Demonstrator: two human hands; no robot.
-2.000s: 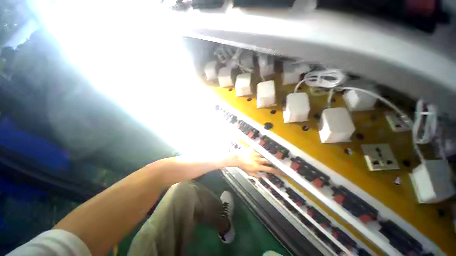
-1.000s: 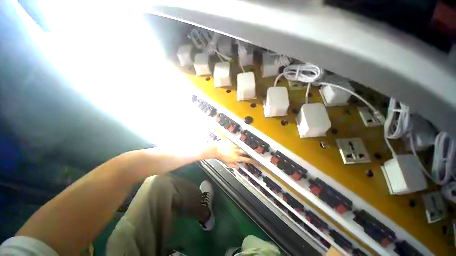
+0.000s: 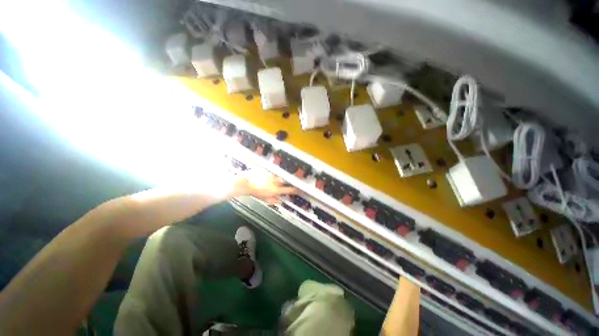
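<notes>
My left hand [image 3: 266, 186] lies on the front edge of the yellow shelf tiers, fingers spread, with nothing seen in it. Bright glare washes over its wrist. A forearm [image 3: 402, 308], seemingly my right, rises from the bottom edge to the lower shelf; its hand is hidden there. White adapters [image 3: 361, 127] stand in rows on the yellow board [image 3: 335, 149], some with coiled white cables [image 3: 464, 108]. Bare sockets [image 3: 412, 160] show between them. Black terminal blocks with red parts [image 3: 337, 188] line the white shelf edge.
A blurred grey-white shelf edge [image 3: 420, 29] crosses above the adapters. A very bright tube light [image 3: 85, 79] glares at upper left. A dark metal rail [image 3: 309, 243] runs below the shelves. Trouser legs [image 3: 164, 272] and a shoe [image 3: 247, 257] show over the green floor.
The view has shifted right along the shelf, so adapters and my left hand appear further left. More cables and sockets show at right. The forearm at the bottom has come into clearer view.
</notes>
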